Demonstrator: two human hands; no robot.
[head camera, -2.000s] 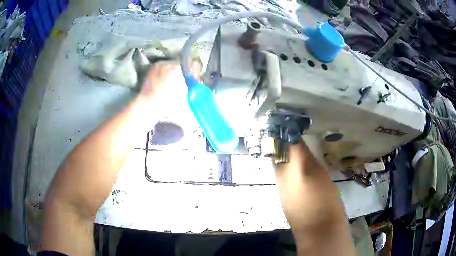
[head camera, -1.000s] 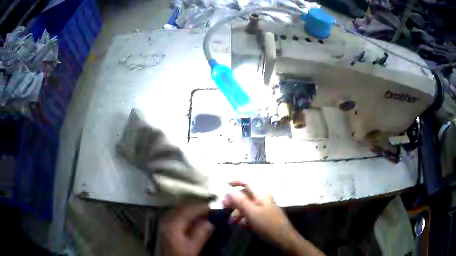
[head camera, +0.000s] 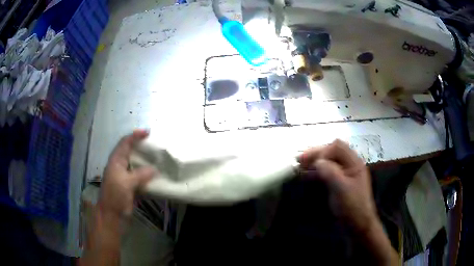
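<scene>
A pale khaki cloth piece (head camera: 218, 179) is stretched between my hands over the front edge of the white table. My left hand (head camera: 123, 174) grips its left end. My right hand (head camera: 338, 169) pinches its right end between thumb and fingers. The cloth sags a little and is partly blurred. Behind it stands the off-white sewing machine (head camera: 384, 49), with the metal plate (head camera: 266, 111) set in the tabletop. No cloth lies under the needle area, which is washed out by the lamp.
The blue lamp head (head camera: 243, 42) hangs left of the needle. A blue lattice crate (head camera: 49, 166) with pale pieces (head camera: 28, 72) stands at the left. Khaki fabric (head camera: 426, 202) hangs at the lower right beside an orange-brown rim (head camera: 456, 221). The table edge (head camera: 405, 156) is chipped.
Both hands came back from the machine to the table's front edge with the cloth. Then they moved apart, and the bunched cloth is now spread between them. The view has tilted down.
</scene>
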